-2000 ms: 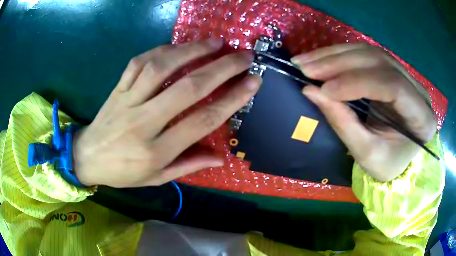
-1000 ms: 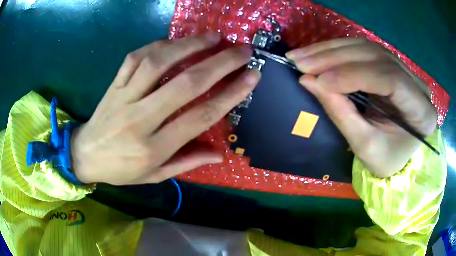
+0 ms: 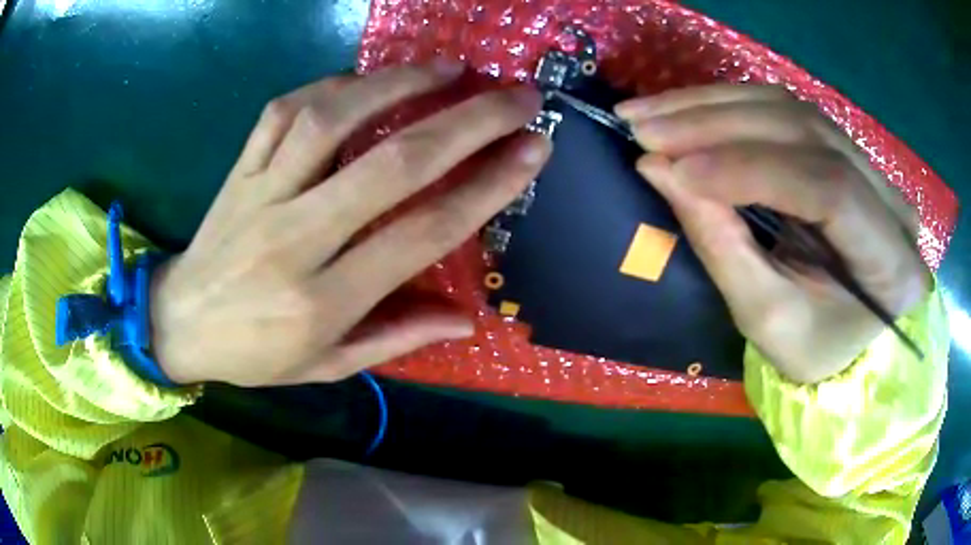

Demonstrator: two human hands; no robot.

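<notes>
A flat black circuit board with a gold rectangle lies on pink-red bubble wrap. Small silvery edge connectors line its left edge. My left hand lies spread, palm down, with its index and middle fingertips at the connectors; I cannot tell if a small piece is under them. My right hand holds thin black tweezers between thumb and fingers. The tweezer tips are beside my left index fingertip at the upper left edge of the board. Any tiny piece at the tips is too small to tell.
The bubble wrap lies on a glossy green tabletop with bright lamp reflections. A blue wrist strap is on my left wrist, with a thin blue cord below the hand. A blue and white object is cut off at the lower right corner.
The board has shifted slightly upward in the picture, with the tweezer tips and my left fingertips. The rear end of the tweezers has dipped a little. My left hand has barely moved.
</notes>
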